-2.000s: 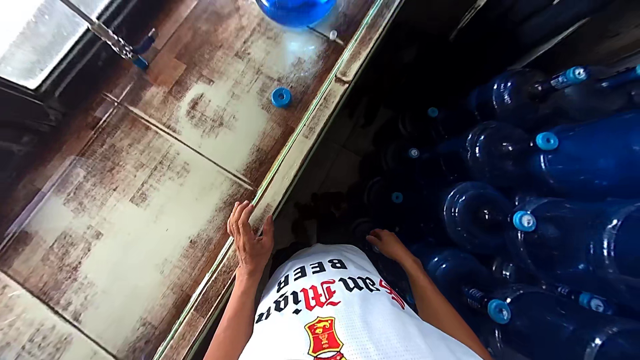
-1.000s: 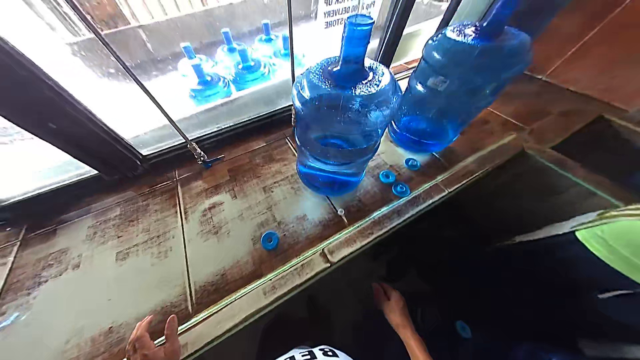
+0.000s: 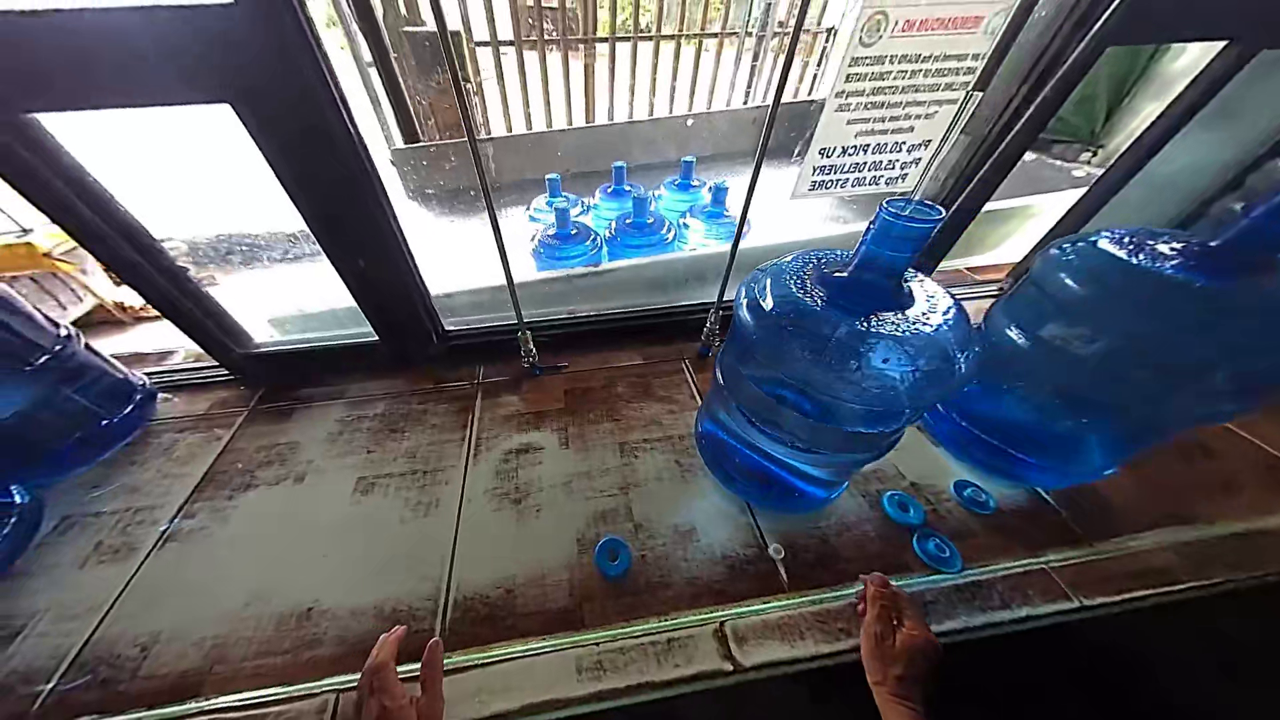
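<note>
My left hand (image 3: 400, 675) is over the front edge of the tiled counter (image 3: 340, 480), fingers apart, holding nothing. At the same edge, farther right, is my right hand (image 3: 893, 635); its fingers are bent close together, and whether anything is between them cannot be told. Just beyond it lie a blue bottle cap (image 3: 937, 550), a second cap (image 3: 903, 508) and a third cap (image 3: 973, 496). A single blue cap (image 3: 613, 557) lies between the hands, with a small whitish piece (image 3: 777, 552) to its right. An uncapped blue water jug (image 3: 835, 370) stands behind them.
Another large blue jug (image 3: 1080, 350) stands at the right, and part of a jug (image 3: 60, 390) shows at the far left. Thin rods with metal fittings (image 3: 527, 347) reach the counter by the window. Several jugs (image 3: 640, 228) stand outside, behind the glass. A printed notice (image 3: 890, 100) hangs there.
The view has swung up from the jugs lying at the right to the counter and window. My right hand has moved up to the counter's edge from the dark area below it.
</note>
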